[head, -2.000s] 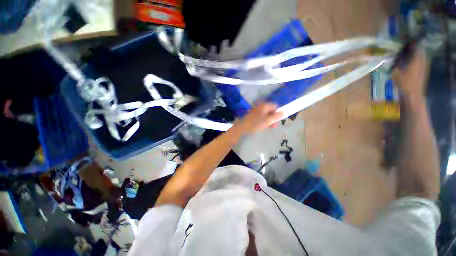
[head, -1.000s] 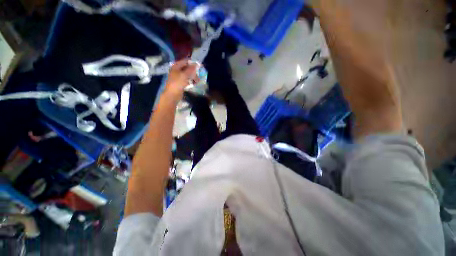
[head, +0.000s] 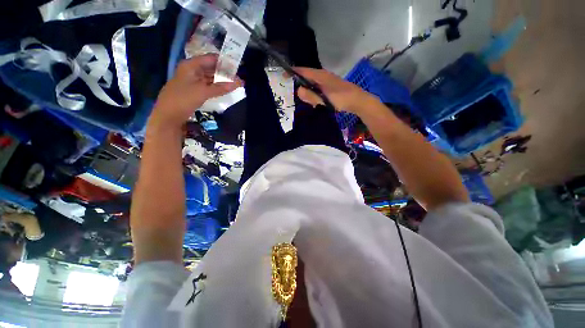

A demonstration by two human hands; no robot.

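Note:
My left hand (head: 187, 88) holds a flat white tape (head: 232, 50) with faint dark print near the upper middle. Its short end hangs between my thumb and fingers. My right hand (head: 328, 90) grips dark, slim scissors (head: 276, 56). Their blades point up and left and lie against or across the tape; whether they have cut it is unclear. More white tape (head: 93, 67) lies in loose loops over dark contents in the blue-grey tub (head: 183, 35) at the upper left.
Blue plastic crates stand at the right (head: 471, 109) and behind my right hand (head: 371, 82). Dark scraps (head: 452, 24) lie on the pale floor. Cluttered fabric and crates fill the left. Part of another person (head: 22, 224) shows at the far left.
My right hand has come from the upper right, partly out of view, to beside my left hand with the scissors. My left hand has moved left with the tape. The view has shifted.

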